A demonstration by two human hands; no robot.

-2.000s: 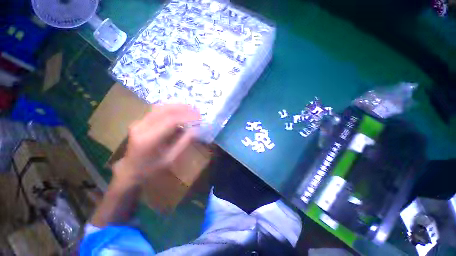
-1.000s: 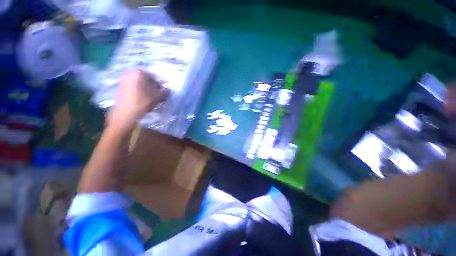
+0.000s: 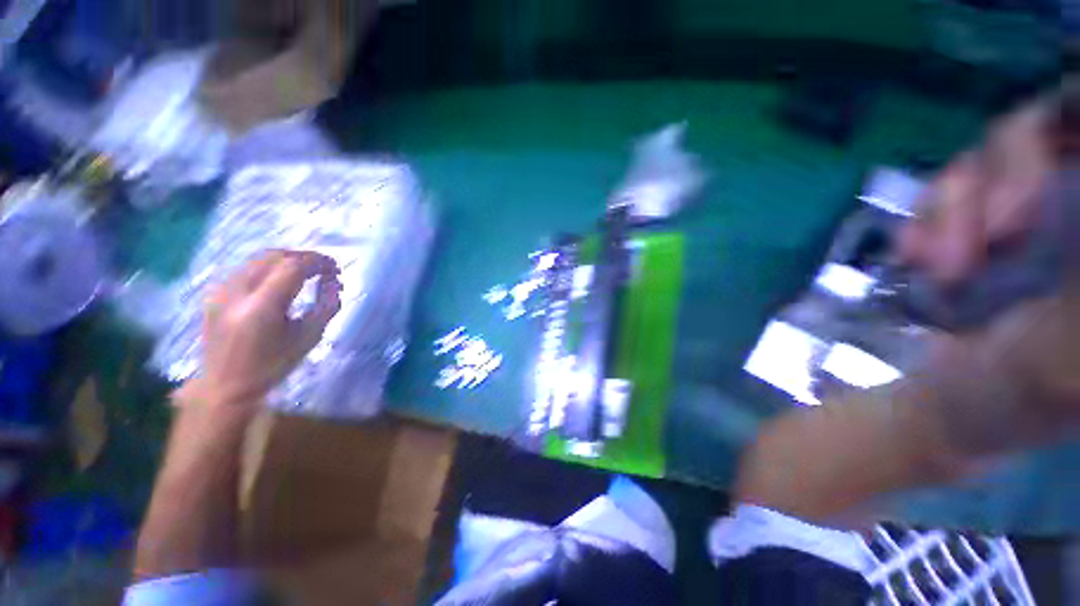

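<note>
My left hand is over the clear blister tray stack of silver clips, fingers curled towards the thumb. A bright spot shows between them; I cannot tell whether it is a clip. My right hand is blurred at the far right, by the feeder. A dark grey shape lies below it, and I cannot tell whether it is held. The green fixture holds a long dark bar. Loose silver clips lie left of it.
A crumpled clear bag lies beyond the fixture. A brown carton is below the bench edge at left. A white fan stands far left. A white grid tray is low at right. Part of a brown shape shows at top left.
The view has swung right, so the bench things sit further left. My left hand stays over the tray stack. My right hand and forearm have come into view at the right. The bar now shows in the fixture.
</note>
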